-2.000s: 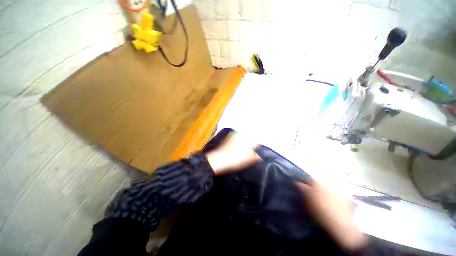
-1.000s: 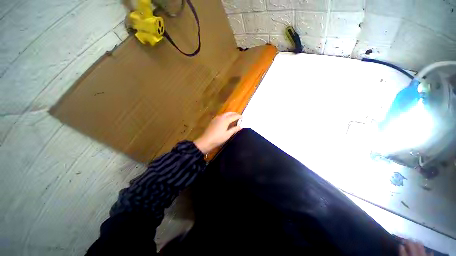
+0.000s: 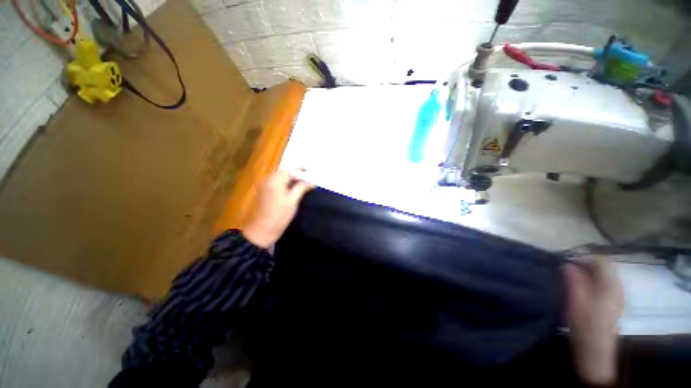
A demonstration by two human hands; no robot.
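A dark, glossy garment lies over the front of the white table and down toward my lap, its top edge stretched between my hands. My left hand pinches its upper left corner beside the orange edge. My right hand, blurred, is at the garment's right end and holds it there; its fingertips are unclear. The white sewing machine head stands behind the garment on the right. The needle area is small and hard to make out, beyond the garment's top edge.
Cardboard with an orange taped edge is at left, under a yellow plug on cables. A yellow and black tool is at the brick wall. A dark-handled screwdriver stands above the machine, near a red tool.
The view has swung right, showing more of the machine. My right hand has come up with the garment's right end. The garment's top edge is now flatter and glossier; my left hand stays at its corner.
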